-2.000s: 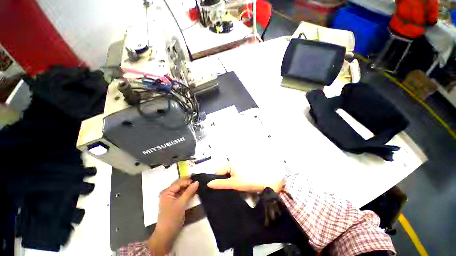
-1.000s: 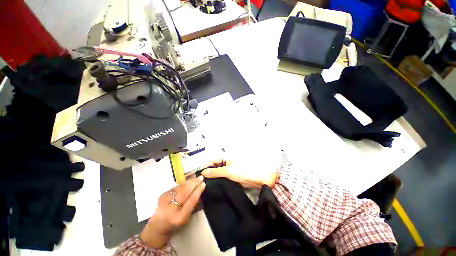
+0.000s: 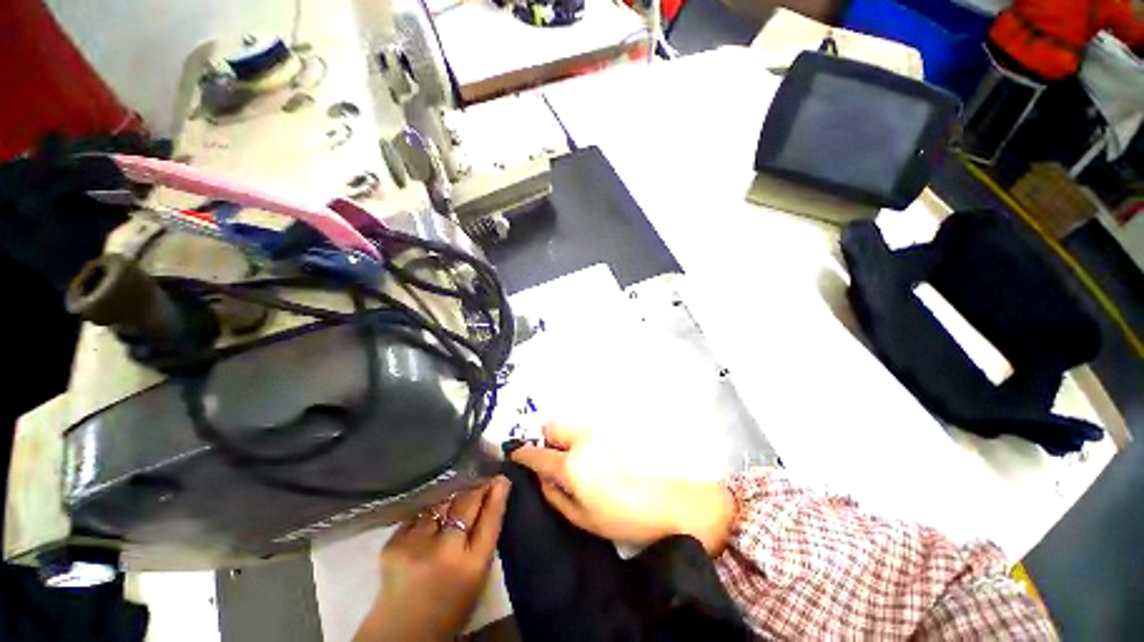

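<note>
The black fabric piece point(image 3: 565, 571) lies at the bottom centre, its narrow end at the needle area beside the grey machine cover. My left hand point(image 3: 439, 558) pinches the left edge of that end with the fingertips, close under the cover; a ring shows on a finger. My right hand point(image 3: 627, 489) rests on the same end from the right, index finger near the tip. The sewing machine point(image 3: 276, 433) stands at the left, its head close to the camera. The needle and clamp are mostly hidden by the cover.
A control panel point(image 3: 857, 129) stands on the white table point(image 3: 703, 151). A finished black frame piece point(image 3: 953, 332) lies at the right. Cables and a pink-handled tool point(image 3: 238, 198) lie on the machine head. Black fabric point(image 3: 31, 238) is at the far left. A person in orange point(image 3: 1066, 35) is at the upper right.
The view has moved closer to and over the machine head. Both hands have moved the fabric end forward, up to the needle area beside the cover. The yellow strip no longer shows.
</note>
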